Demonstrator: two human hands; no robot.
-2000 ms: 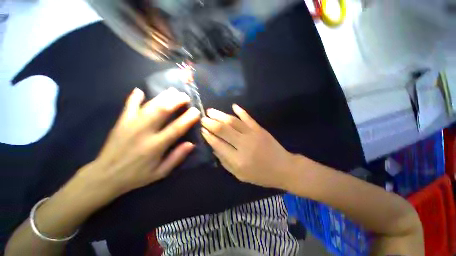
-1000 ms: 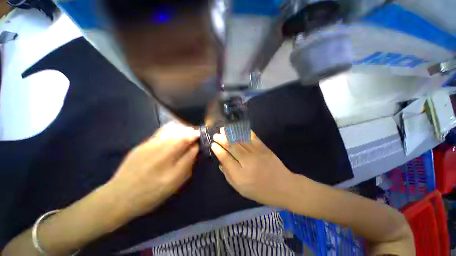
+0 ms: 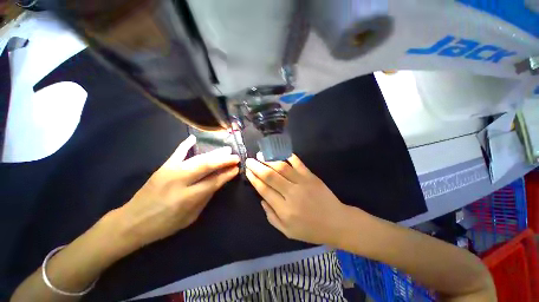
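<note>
A large black garment panel (image 3: pixel 354 153) lies flat on the white machine table under the white JACK sewing machine (image 3: pixel 425 53). A narrow ridge or folded edge (image 3: pixel 242 168) runs from the lit needle area (image 3: pixel 235 127) between my fingertips. My left hand (image 3: pixel 183 186) lies on the panel left of the ridge, fingertips near the presser foot. My right hand (image 3: pixel 301 197) lies on the right of it, fingers pressing the cloth beside the ridge. The ridged grey tension dial (image 3: pixel 275 146) partly hides my right fingertips. The needle itself is hard to make out.
A printed ruler (image 3: pixel 455 180) runs along the table edge at the right. Blue (image 3: pixel 499 209) and red (image 3: pixel 514 265) plastic baskets stand beside the table. A pale curved cut-out (image 3: pixel 47 121) shows at the left. Papers (image 3: pixel 502 147) lie at the right.
The view has shifted, bringing the machine head, tension dial and lettering into sight. My left fingers, spread earlier, came together by the ridge; its index finger now stands apart again. Both hands stay on the panel.
</note>
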